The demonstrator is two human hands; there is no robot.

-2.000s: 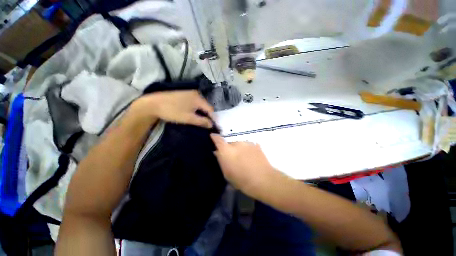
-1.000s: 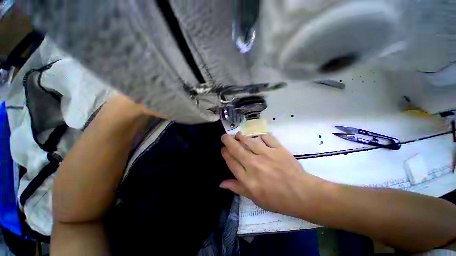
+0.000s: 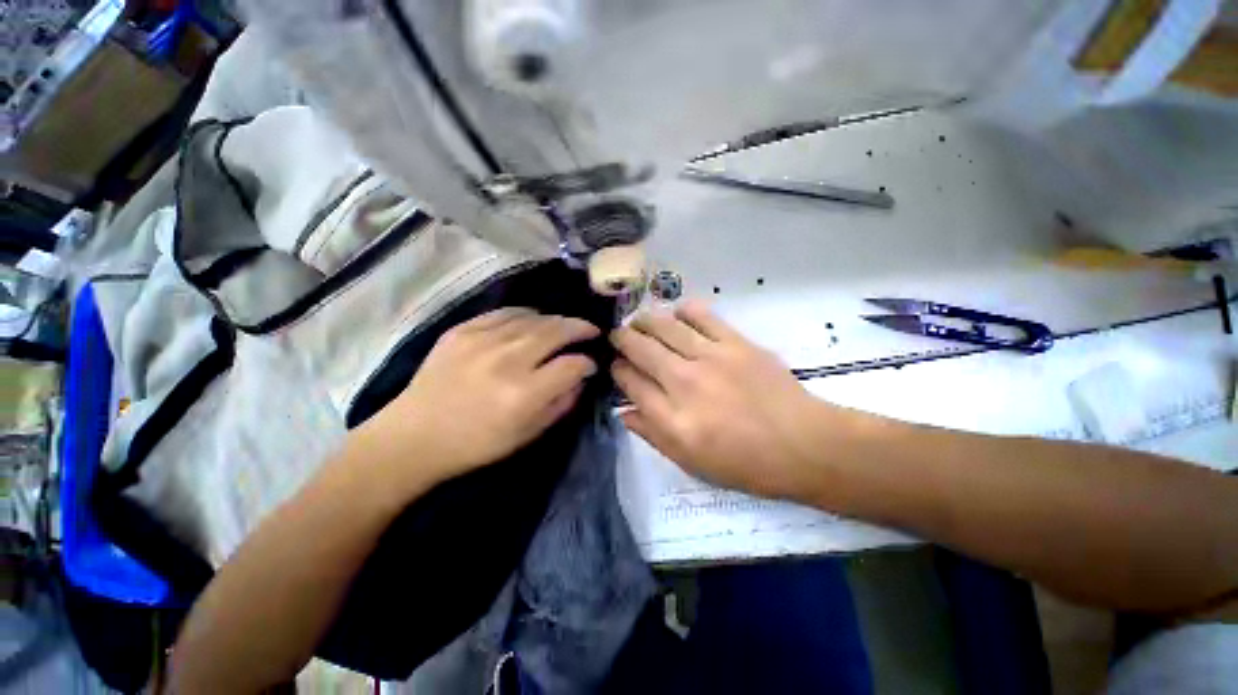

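Observation:
The black fabric panel (image 3: 448, 543) lies under both hands and runs up to the needle area of the sewing machine (image 3: 367, 82). My left hand (image 3: 509, 373) rests on the panel with bent fingers, its fingertips at the panel's right edge. My right hand (image 3: 713, 401) lies just right of that edge, fingertips close to the cream ribbed knob (image 3: 618, 268). The dark grey-blue lining (image 3: 584, 570) hangs below the hands. The off-white shell (image 3: 285, 407) with black stripes is bunched left. The presser foot and needle are hidden behind the knob and fingers.
Open black thread snips (image 3: 957, 326) lie right of my right hand. Thin silver tweezers (image 3: 794, 188) lie behind. A white block (image 3: 1111, 405) sits on the ruler markings at the front right. A blue plastic basket (image 3: 84, 448) stands at the left edge.
The view has drawn back from the machine head. My left hand, hidden behind the head a second ago, now shows on the black panel. My right hand stays beside the cream knob, fingers more bent.

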